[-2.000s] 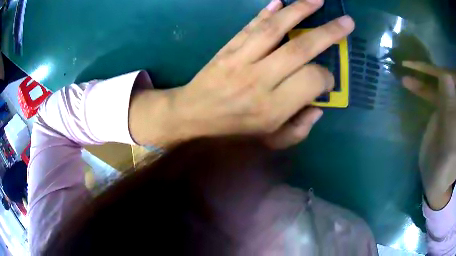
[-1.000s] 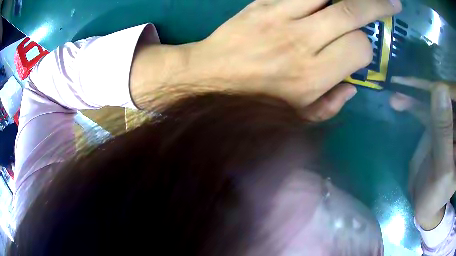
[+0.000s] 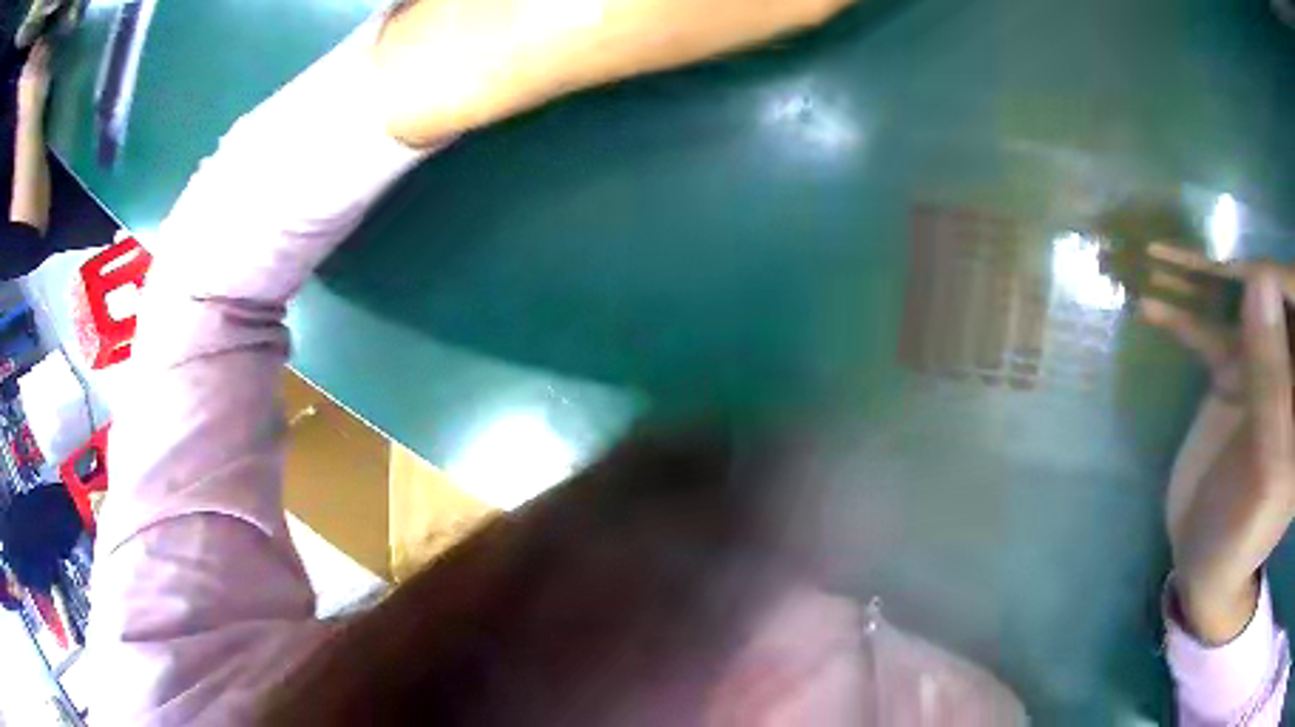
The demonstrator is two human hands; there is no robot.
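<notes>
A clear shiny sheet lies on the green bench at the right, blurred, with glare on it. Rows of small brownish pieces show on its left part. My right hand is at the right edge over the sheet, fingers pinched on a thin dark tool that looks like tweezers; its tip is too blurred to tell. My left hand is cut off by the top edge; only the wrist side shows, and its fingers and anything they hold are hidden. No yellow-and-black frame part shows.
The green bench top fills the middle. Red plastic stools and a cardboard box stand beyond its near left edge. Another person's arm shows at the far left. Dark hair blocks the lower middle.
My left hand has moved up out of the picture, and the yellow-and-black frame has left view. The rows of pieces are now uncovered. My right hand remains at the right edge.
</notes>
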